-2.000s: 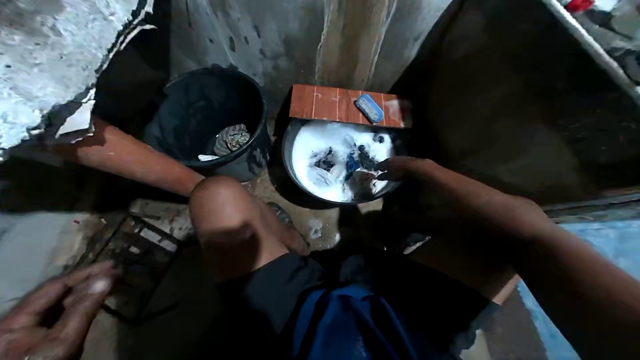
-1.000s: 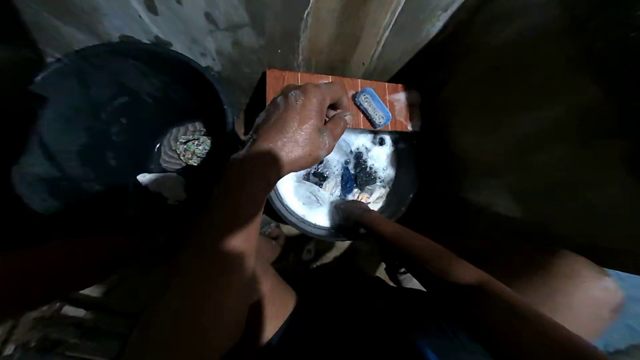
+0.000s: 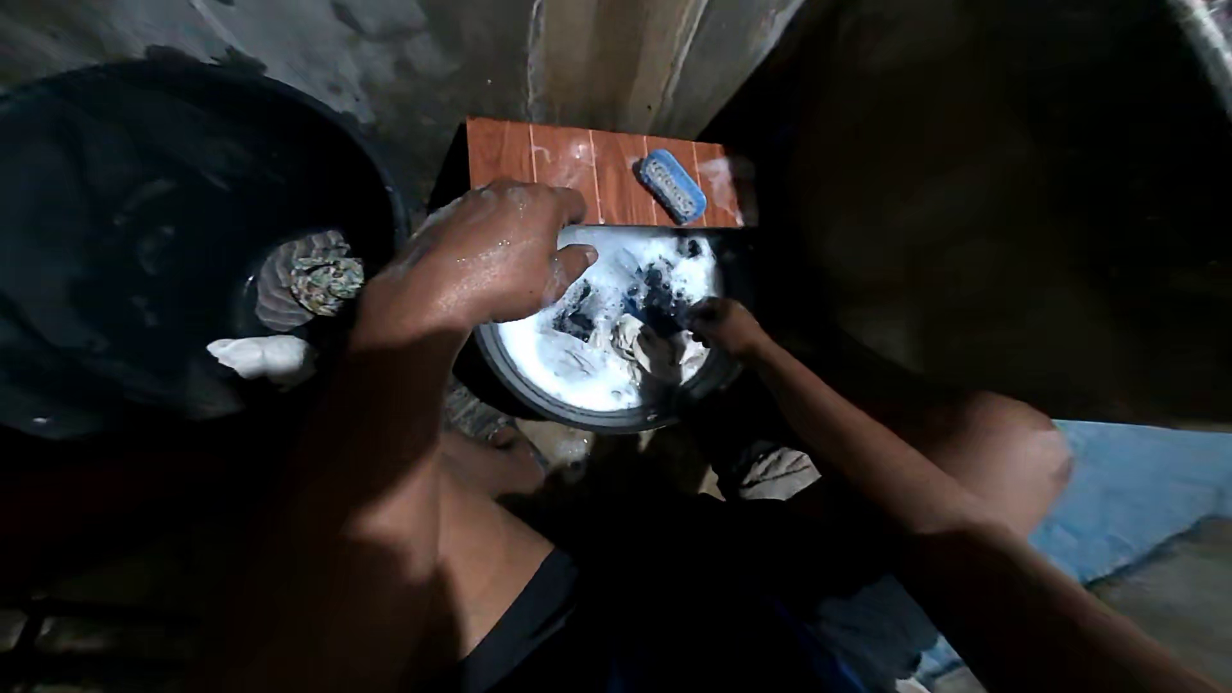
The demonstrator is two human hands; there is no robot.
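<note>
A round dark basin (image 3: 602,418) holds white suds, dark cloth and a pale cloth (image 3: 647,348). My left hand (image 3: 500,255), wet and flecked with foam, hovers above the basin's left side with fingers bent and thumb apart; nothing shows in it. At the basin's right side is my right hand (image 3: 727,327), its fingers curled down at the cloth in the suds. Shadow hides whether they grip it. Behind the basin, a blue-backed scrub brush (image 3: 673,186) lies on a reddish-brown board with pale lines (image 3: 563,159).
A large black tub (image 3: 380,168) stands at the left, with a patterned bundled cloth (image 3: 327,277) and a white cloth (image 3: 262,356) inside. A concrete wall (image 3: 452,58) rises behind the board. My knees and feet flank the basin. Bunched cloth (image 3: 780,472) lies below right.
My left hand has come from the far lower left to above the basin, where it stays since one second ago. My right hand remains at the basin's right side. The view has moved nearer.
</note>
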